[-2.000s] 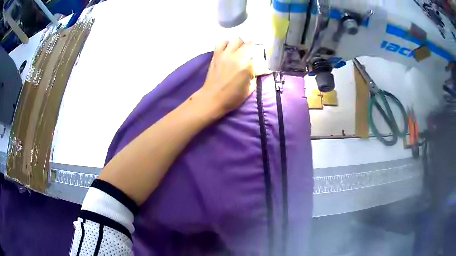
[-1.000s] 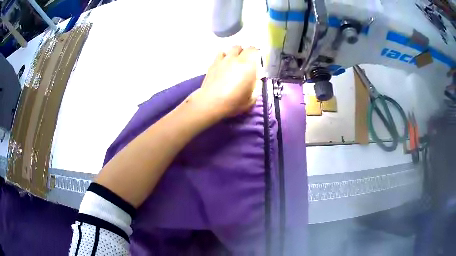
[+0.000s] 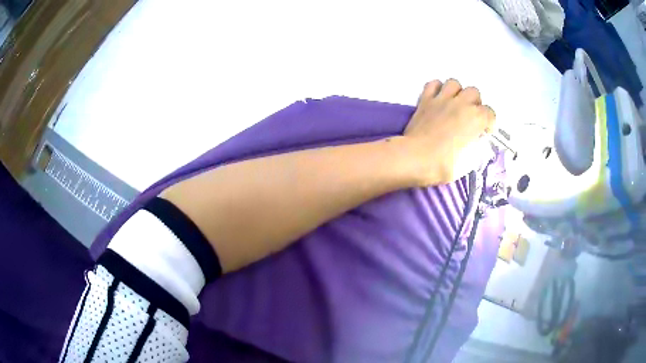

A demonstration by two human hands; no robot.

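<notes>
The purple fabric lies across the table, with puckers running to two thin black strips that lead up to the machine foot. My left hand is on the cloth's upper part, just left of the foot, with its fingers curled in and the cloth gathered under the palm. The fingertips are partly hidden. The white sewing machine head with blue and yellow stripes is at the right. My right hand is not in view.
Brown tape covers the table at the upper left. A measuring scale runs along the front edge. Blurred scissors and small yellow blocks are at the lower right. Pale and dark blue cloth lies at the upper right.
The view has turned and shifted, so the machine and my left hand stand farther right and tilted. The fingers of my left hand look more curled, and the cloth beside it more puckered.
</notes>
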